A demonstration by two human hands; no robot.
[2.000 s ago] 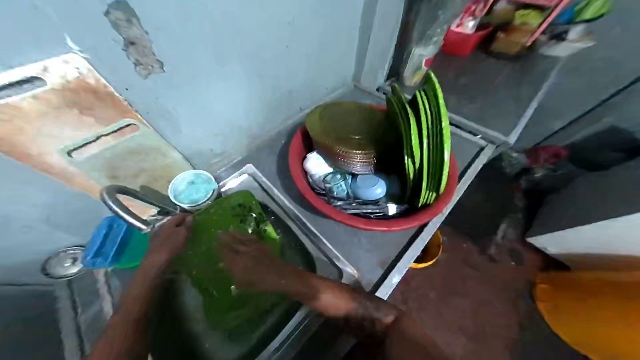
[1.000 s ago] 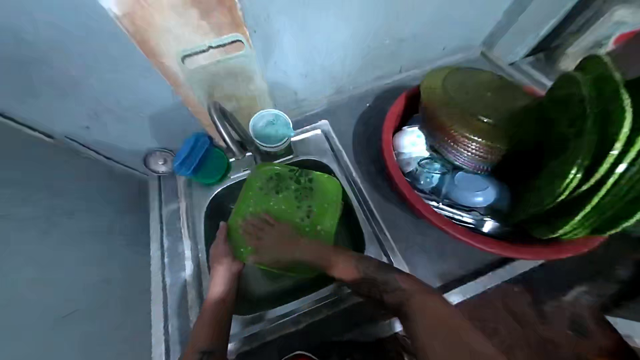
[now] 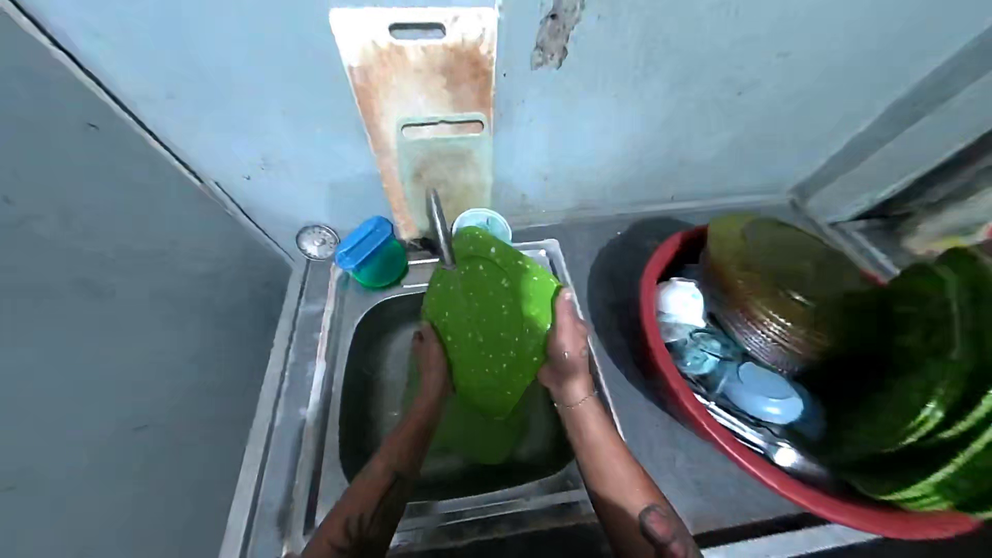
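A green square plate [image 3: 496, 325], wet with drops, is held up between both hands above the sink basin [image 3: 372, 403]. My left hand [image 3: 432, 360] grips its left edge, and my right hand [image 3: 567, 345] grips its right edge. The plate's upper part is beside the metal faucet [image 3: 439, 225]. Below it, another green shape, perhaps a plate, lies low in the basin; whether it is a reflection I cannot tell. Behind the plate stands a round tub [image 3: 482, 221], partly hidden.
On the right a red basin [image 3: 674, 372] holds green plates [image 3: 938, 372], a stack of amber glass plates [image 3: 775, 287], cups and cutlery. A blue-and-green container [image 3: 376, 252] and a metal sink strainer [image 3: 317, 242] sit left of the faucet. Two cutting boards [image 3: 446, 77] lean on the wall.
The plate has been raised and tilted near the faucet. My right hand has gone from resting on its face to gripping its right edge. Dark spots seen on the plate earlier no longer show.
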